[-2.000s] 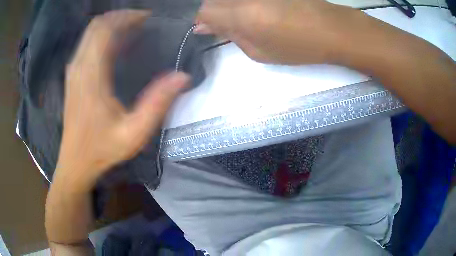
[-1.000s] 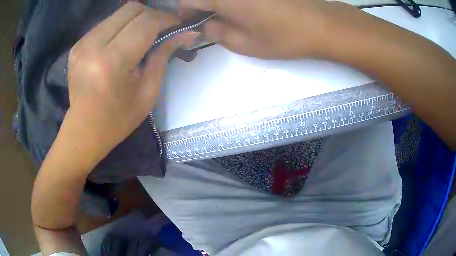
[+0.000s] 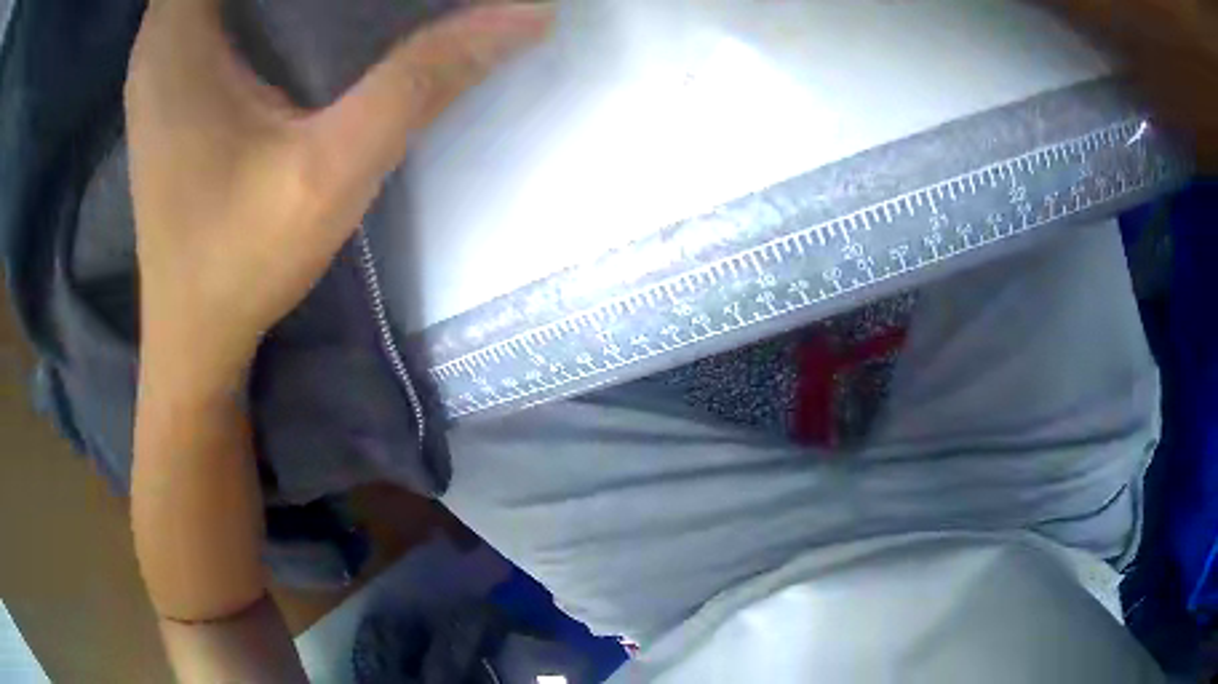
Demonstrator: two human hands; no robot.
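A dark grey garment point(image 3: 321, 414) lies at the left and hangs over the table's front edge. A zipper point(image 3: 386, 314) with small metal teeth runs down the garment's right edge. My left hand point(image 3: 254, 160) is over the garment at the upper left, its thumb stretched to the right. Its fingertips are cut off by the top edge, so any hold is hidden. My right hand is out of the picture; a dark, blurred shape in the upper right corner may be my right arm.
The white table point(image 3: 641, 120) has a ruler strip point(image 3: 801, 261) along its front edge. My grey-trousered lap point(image 3: 801, 508) is below. Something red point(image 3: 818, 388) shows beneath the table edge. Blue material point(image 3: 1193, 401) is at the right, dark cloth point(image 3: 434, 628) at the bottom left.
My right hand has left the cloth and gone out of view. My left hand has moved up, its thumb now spread. The view has shifted, and the snips at the top right are gone from sight.
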